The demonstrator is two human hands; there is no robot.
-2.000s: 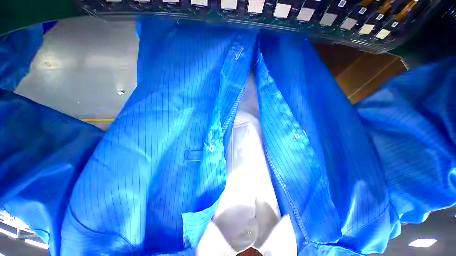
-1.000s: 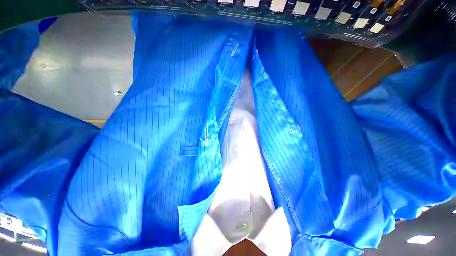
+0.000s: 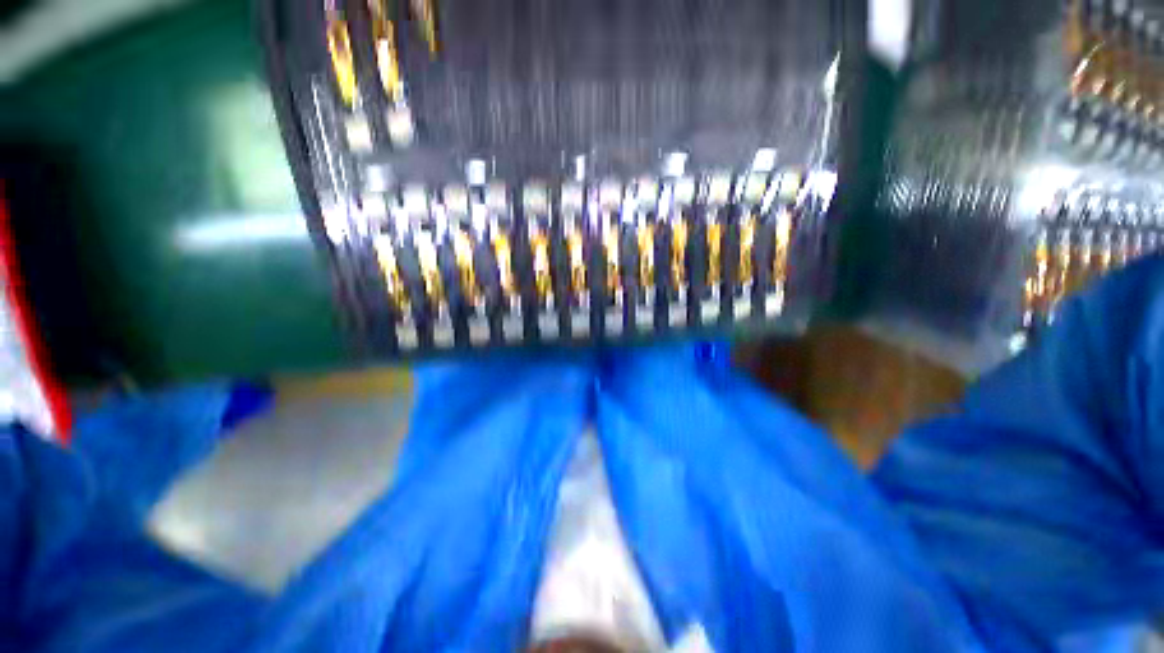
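A black blister tray [image 3: 613, 96] lies on the bench in front of me, its far part cut off by the top edge. Its near row holds several camera modules with flex cables [image 3: 577, 262], gold strips with pale ends. A few more gold modules [image 3: 387, 64] sit at the tray's upper left. The view is blurred by motion. Neither of my hands is in the picture; only the blue smock sleeves show at the left and right.
Clear blister trays [image 3: 957, 242] with gold rows lie at the right. The shiny green bench [image 3: 192, 293] shows at left. A red bin's rim [image 3: 32, 344] with white content is at the far left edge. A brown surface [image 3: 855, 396] shows below the bench.
The view has tilted up and forward: the tray shows much more fully, and the bench, clear trays and red bin rim have come into view. Less of the smock shows.
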